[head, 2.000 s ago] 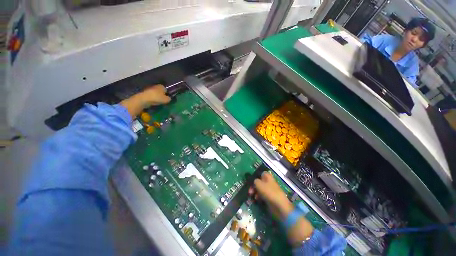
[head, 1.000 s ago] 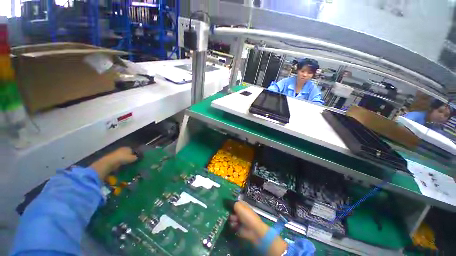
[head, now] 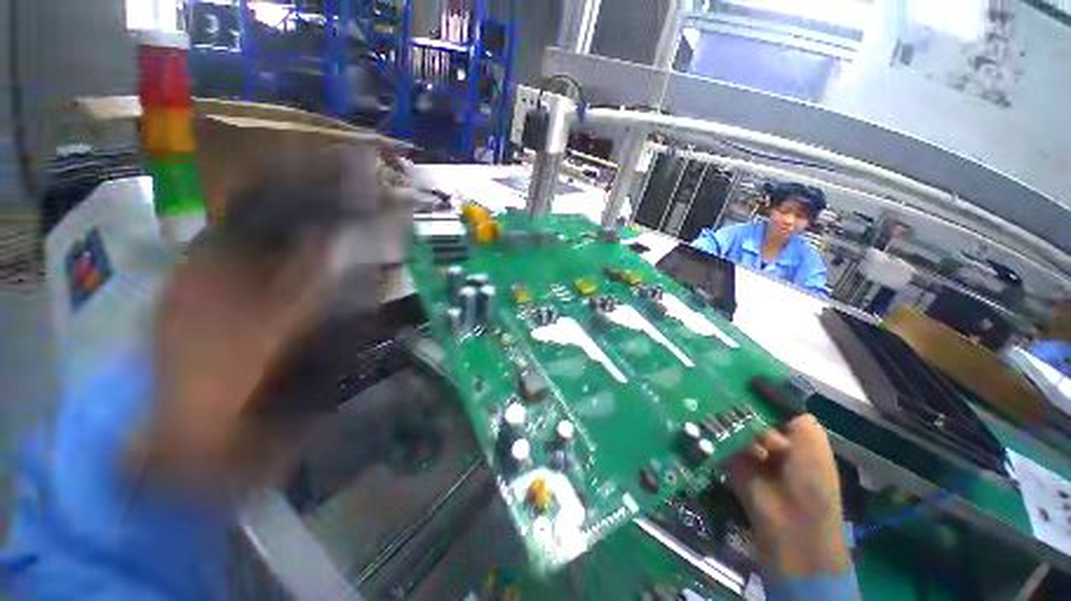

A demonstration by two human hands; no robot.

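A green circuit board [head: 634, 405] is lifted and tilted in front of me, with white pistol-like areas, round cans and yellow parts on its face. My right hand [head: 789, 475] grips the board's right edge; a dark cover shows at its fingertips. My left hand [head: 258, 305] is large and badly blurred at the left, close to the camera; its fingers cannot be made out, and I cannot tell whether it touches the board.
Conveyor rails [head: 435, 528] run below the board. A brown carton [head: 253, 147] stands behind on a white machine, beside a red, orange and green signal light [head: 167, 117]. Black trays [head: 881, 364] lie on the upper shelf at the right. A person in blue [head: 769, 249] is beyond it.
The board has risen off the line and tilted up towards me, held by my right hand. My left hand has left the board's far left corner and come close to the camera. The view has lifted.
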